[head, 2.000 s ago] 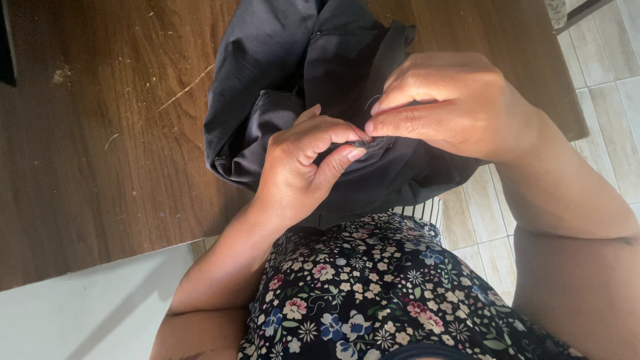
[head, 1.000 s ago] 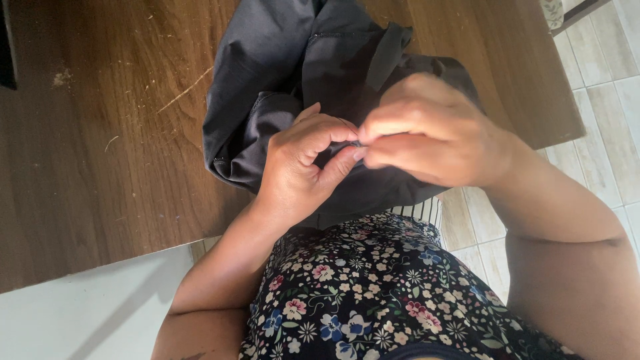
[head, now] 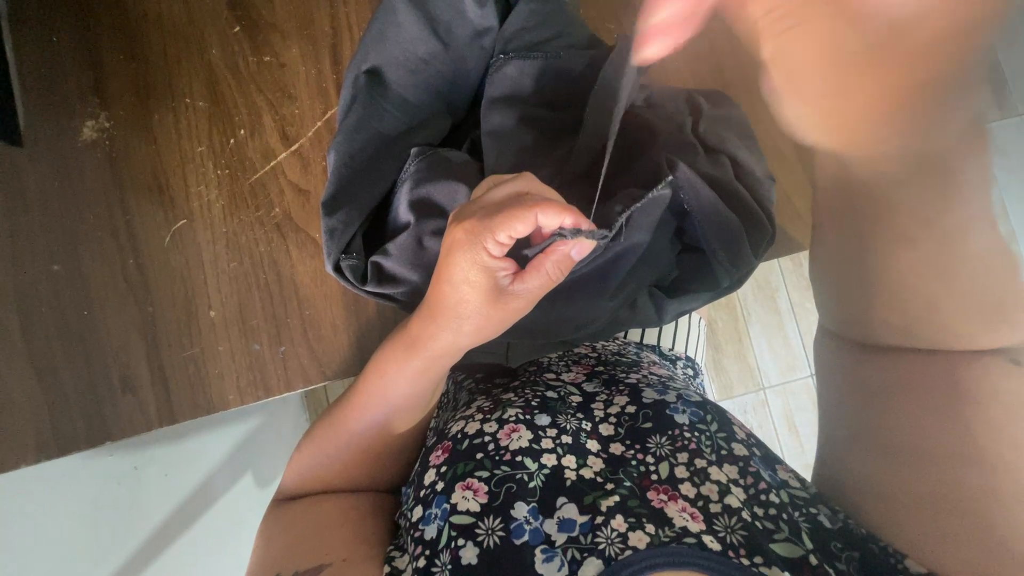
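A dark grey fabric garment (head: 544, 112) lies bunched over the table edge nearest my body. My left hand (head: 512, 248) pinches its frayed seam edge (head: 588, 234) between thumb and forefinger. From that pinch a dark thread (head: 610, 156) runs up, taut, toward my right hand (head: 800, 64), which is raised at the upper right, close to the camera and blurred. Its thumb and fingers appear pinched near the top of the thread; whether they hold a needle cannot be seen. Pale stitches show along the raw edge right of my left hand.
The brown wooden table (head: 184, 240) has scratches and a worn spot on its surface. A dark object (head: 10, 88) shows at the far left edge. Light floor tiles (head: 768, 360) lie beyond the table at the right. My floral top is below the garment.
My right hand has moved from beside my left fingertips up and to the right, and a thread now stretches between the hands. My left hand keeps its pinch on the fabric.
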